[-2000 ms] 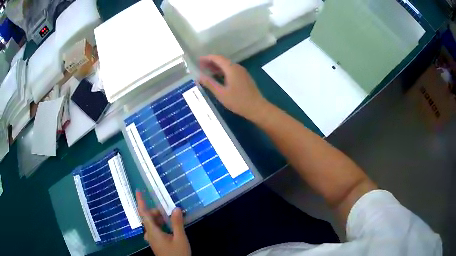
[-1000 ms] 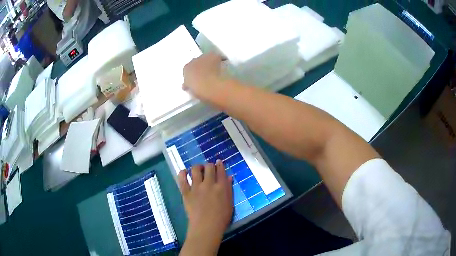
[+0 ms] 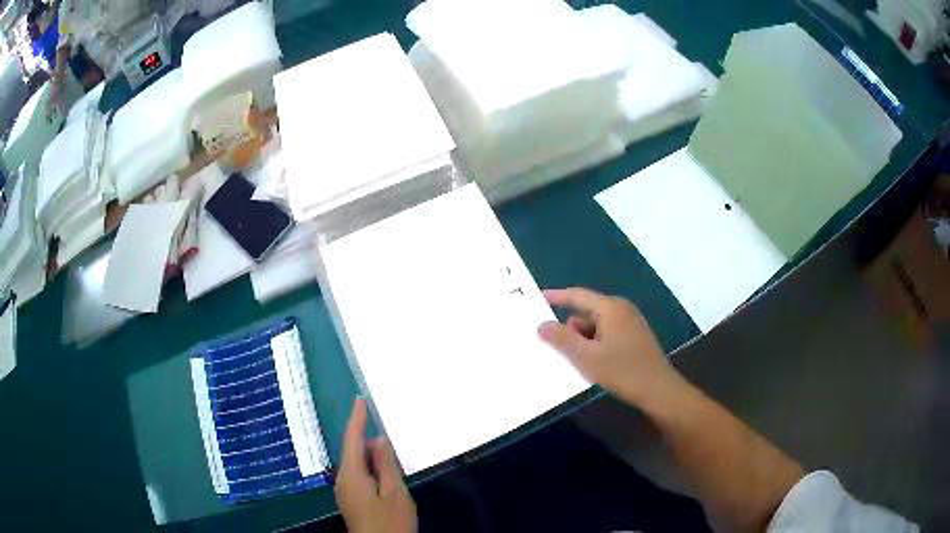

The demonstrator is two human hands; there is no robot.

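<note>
An opaque white backsheet [image 3: 448, 333] with small dark marks near its right edge lies at the centre, where it hides what is under it. My right hand [image 3: 599, 338] is at the sheet's right edge, with thumb and forefinger close together at the rim. My left hand [image 3: 373, 479] is at its lower left edge, fingers up and thumb apart; whether it grips the edge is not clear. A stack of blue solar cell arrays [image 3: 255, 411] with white side strips lies on a green-grey mat [image 3: 161, 458] to the left.
White sheet stacks [image 3: 359, 125] and thicker piles [image 3: 521, 73] stand behind the work. A pale green board [image 3: 797, 135] stands upright at right, with a white holed sheet [image 3: 693, 239] before it. A dark rectangle [image 3: 248, 217], a small cardboard box [image 3: 224, 123] and a red-display device [image 3: 146, 57] are at left.
A white sheet now covers the blue cell array at centre. My right hand has come from the stack behind to the sheet's right edge. My left hand has moved off the array to the lower left edge.
</note>
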